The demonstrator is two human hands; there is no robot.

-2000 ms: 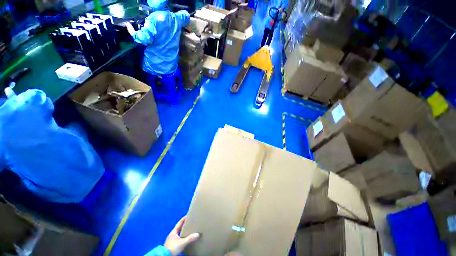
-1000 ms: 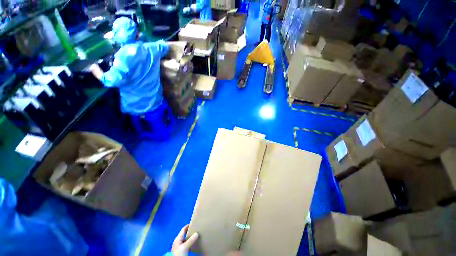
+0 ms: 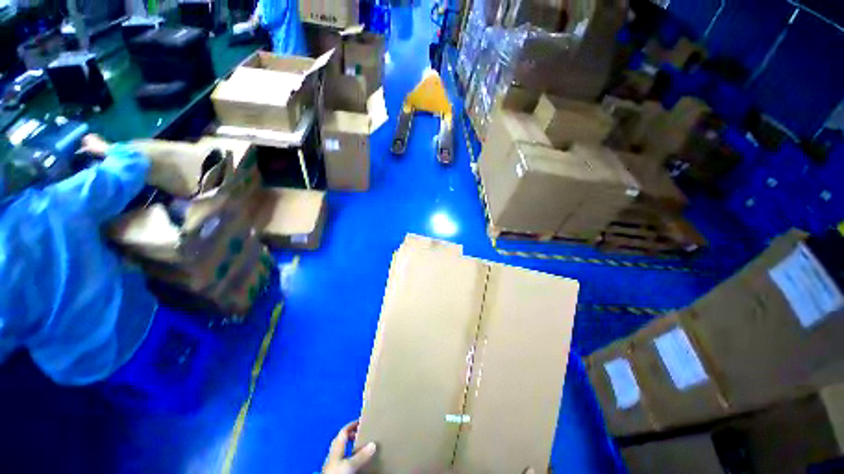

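A brown carton (image 3: 421, 361) is held upright in front of me, low in the middle of the view. A shiny tape strip (image 3: 472, 356) runs along its centre seam, with a small pale green mark near the bottom. My left hand (image 3: 350, 454) grips the carton's lower left edge, thumb on the near face. Of my right hand (image 3: 529, 471), only a tiny bit seems to show at the bottom edge by the carton's lower right; its grip cannot be told.
A yellow pallet jack (image 3: 428, 95) stands ahead on the blue floor. A person in blue (image 3: 74, 250) sits at the left by open cartons (image 3: 199, 241). Cartons on a pallet (image 3: 555, 176) stand ahead right. Labelled cartons (image 3: 731, 343) are close at the right.
The pallet jack, seated person and stacked cartons have shifted in view as I move forward. The bin of scraps has left the view at the left. The carton stays held in front.
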